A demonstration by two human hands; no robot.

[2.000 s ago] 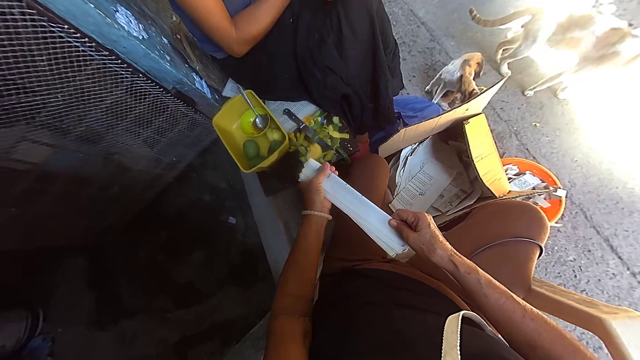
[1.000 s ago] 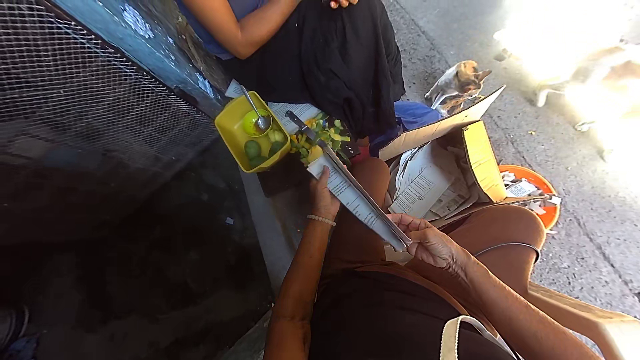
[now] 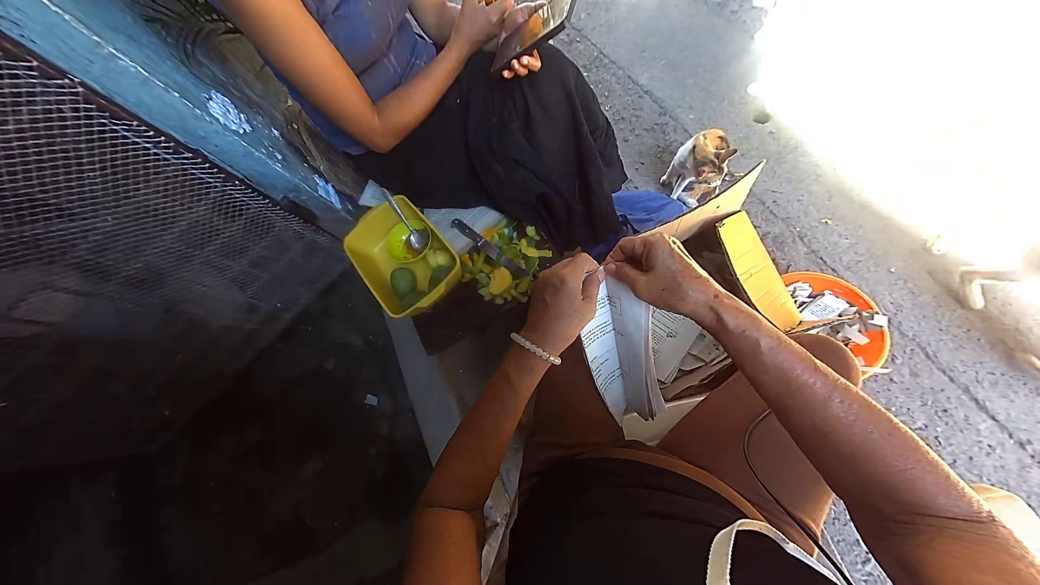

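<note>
My left hand point(image 3: 562, 299), with a beaded bracelet at its wrist, pinches the top edge of a thick bundle of printed paper sheets point(image 3: 624, 353). Close beside it, my right hand point(image 3: 660, 272) pinches the same upper edge with its fingertips. The bundle hangs down between my thighs, its lower part fanned a little. Behind my right forearm stands an open cardboard box point(image 3: 751, 272) with more printed papers in it. An orange tub point(image 3: 877, 345) holding paper scraps is to the right of the box.
A yellow container point(image 3: 370, 264) holds green fruit, a bowl and a spoon. A knife point(image 3: 487, 245) lies on peels point(image 3: 505, 272) beside it. A seated person point(image 3: 528, 138) holds a tablet-like device point(image 3: 532, 32). A cat point(image 3: 700, 166) sits beyond the box; wire mesh point(image 3: 122, 162) is at left.
My hands have come together at one end of the paper bundle, which was stretched between them and now hangs down. The seated person's hands and device have come into view.
</note>
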